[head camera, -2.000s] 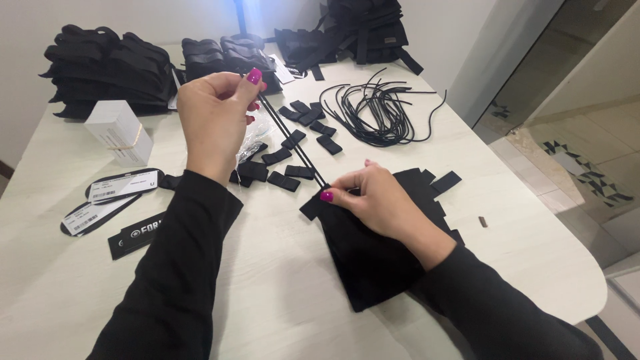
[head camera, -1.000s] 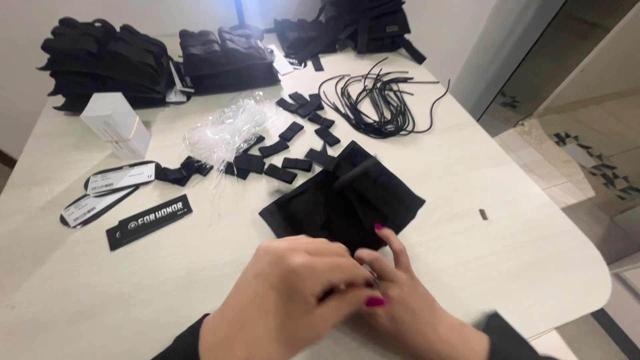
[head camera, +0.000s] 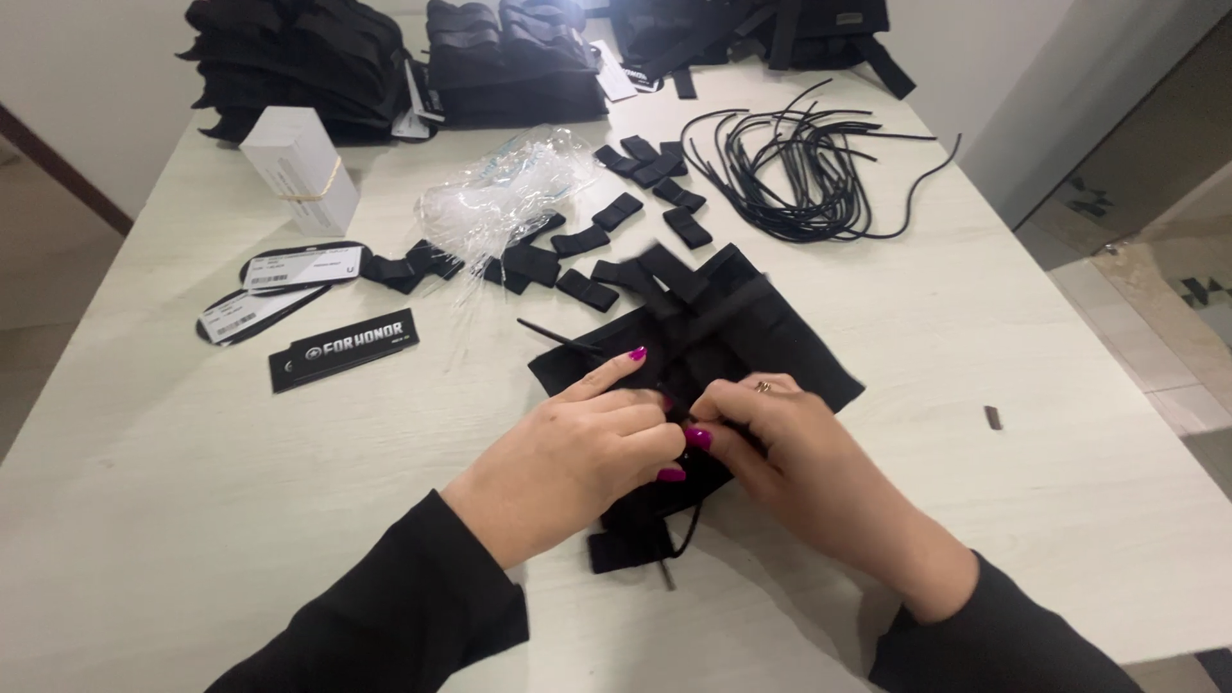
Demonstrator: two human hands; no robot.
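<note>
A black fabric piece (head camera: 799, 346), with straps on it, lies flat on the table under both hands. My left hand (head camera: 587, 443) rests on its left part, fingers bent near the middle. My right hand (head camera: 789, 448) pinches at the same spot, thumb and forefinger together on something dark; the fingers hide what it is, perhaps the cord. One end of a black cord (head camera: 553, 333) sticks out at the upper left of the piece, and cord also shows at the lower edge beside a short black strap (head camera: 630, 547).
Black webbing pieces (head camera: 616, 211), a clear plastic bag (head camera: 510, 192) and a bundle of black cords (head camera: 818, 183) lie beyond. A white box (head camera: 303, 173), hang tags (head camera: 303, 268) and black labels (head camera: 351, 342) lie left. Stacked black fabric goods (head camera: 298, 58) line the back.
Two seconds ago my left hand held a doubled cord up and away from the fabric piece; now both hands are low over the piece. The piece has been turned and laid out flatter.
</note>
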